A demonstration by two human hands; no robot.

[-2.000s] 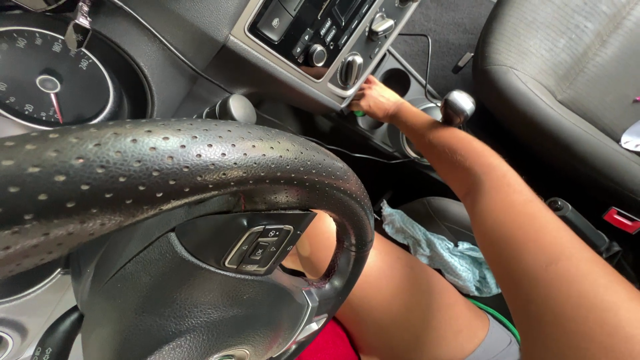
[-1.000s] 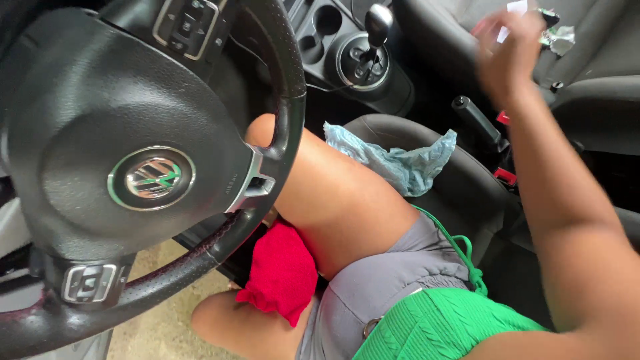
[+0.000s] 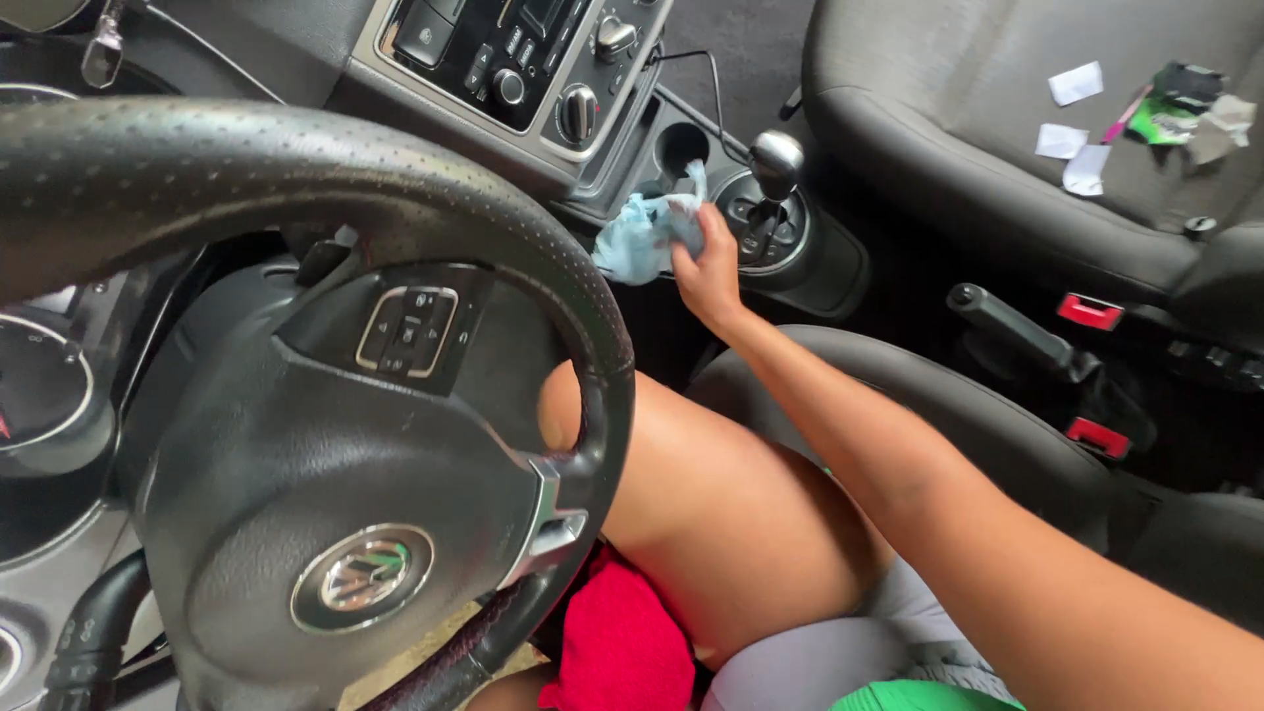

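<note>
My right hand (image 3: 709,267) grips a crumpled light-blue cloth (image 3: 634,237) over the centre console, just left of the gear lever (image 3: 776,166) and beside the cup holder (image 3: 681,148). Part of the cloth sticks up above my fingers, and the rest hangs to the left of them. A red cloth (image 3: 624,637) lies between my legs, beside my thigh. My left hand is out of sight.
The steering wheel (image 3: 592,346) fills the left side. Paper scraps (image 3: 1075,84) and a green and black wrapper (image 3: 1163,120) lie on the passenger seat (image 3: 918,89). The handbrake lever (image 3: 1012,321) and red buckles (image 3: 1089,311) stand between the seats. A thin cable (image 3: 716,84) runs by the console.
The light-blue cloth lay on the driver's seat beside my thigh; now my right hand holds it at the console. That hand was over the passenger seat a second ago. The view has swung.
</note>
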